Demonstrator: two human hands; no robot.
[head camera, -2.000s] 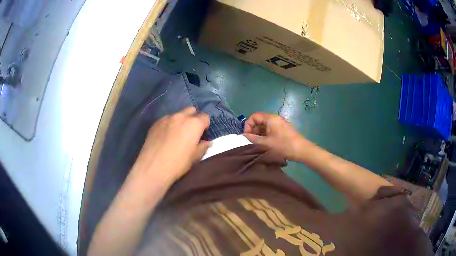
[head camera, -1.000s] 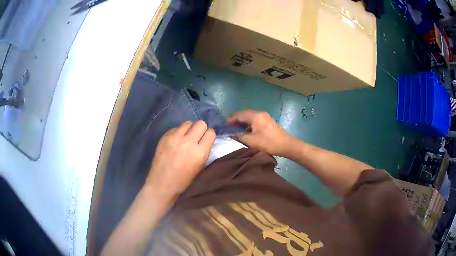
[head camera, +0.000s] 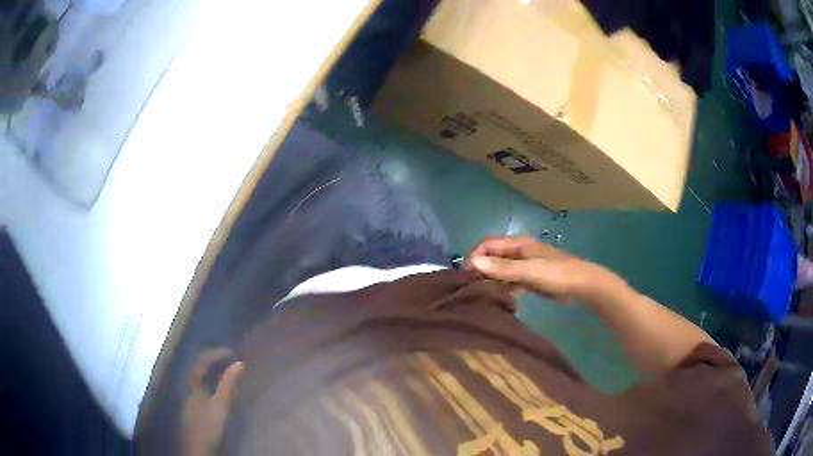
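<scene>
Grey trousers (head camera: 312, 205) with a gathered waistband cover the wearer's lap. A white strip (head camera: 357, 280) shows between the waistband and the hem of the brown shirt (head camera: 357, 329), which has gold lettering. My right hand (head camera: 539, 272) is at the right end of the waistband, its fingertips close to the shirt's hem; whether they pinch cloth cannot be told. My left hand (head camera: 209, 392) is blurred, low at the left beside the shirt, with thumb and finger apart and nothing visible in it.
The white sewing table (head camera: 196, 134) with its wooden edge runs along the left, with blurred machine parts (head camera: 67, 85) on top. A large cardboard carton (head camera: 535, 116) stands on the green floor ahead. Blue crates (head camera: 747, 258) stand at the right.
My left hand has left the waistband and moved down and left. My right hand has let the folded waistband down and shifted slightly right. The view has turned and blurred.
</scene>
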